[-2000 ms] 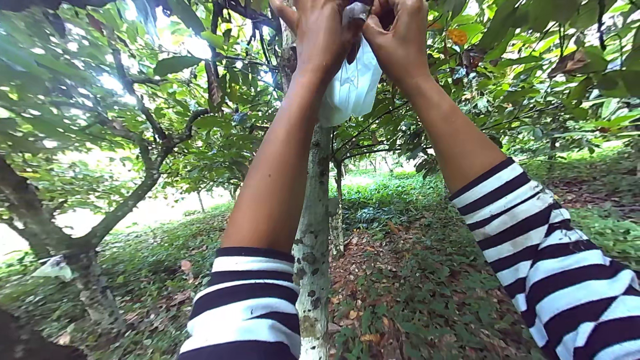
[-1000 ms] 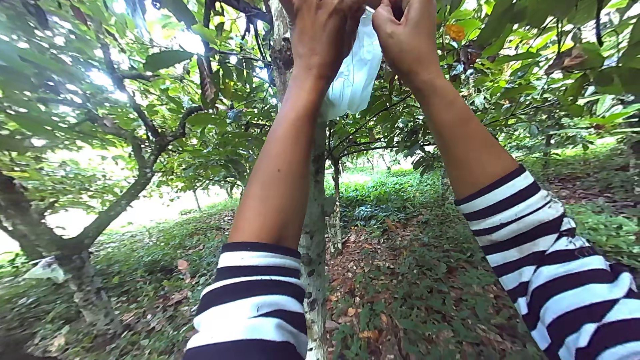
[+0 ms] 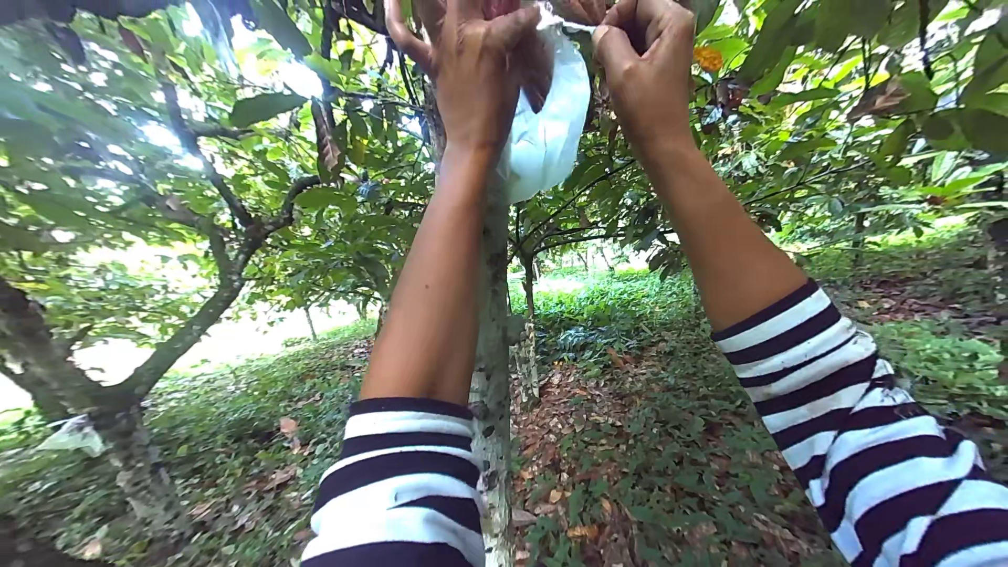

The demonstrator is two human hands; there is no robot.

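Note:
A translucent whitish plastic bag (image 3: 547, 130) hangs at the top centre, in front of a slim tree trunk (image 3: 492, 346). My right hand (image 3: 650, 75) pinches a twisted white end of the bag between thumb and fingers, drawn out to the right. My left hand (image 3: 476, 79) is at the bag's gathered top, its thumb against the plastic and other fingers spread; the frame does not settle how firmly it grips. Something reddish shows in part behind the left fingers at the top edge. Both forearms are raised, with striped sleeves below.
A forked tree (image 3: 126, 402) stands at the left, with a piece of whitish plastic (image 3: 72, 437) at its trunk. Leafy branches surround the hands. Low green plants and fallen dry leaves (image 3: 583, 409) cover the ground, and a thinner tree stands behind the near trunk.
The fingers of my left hand have spread, and a stretched white strand now shows between the two hands. The right hand stays closed at the bag's top.

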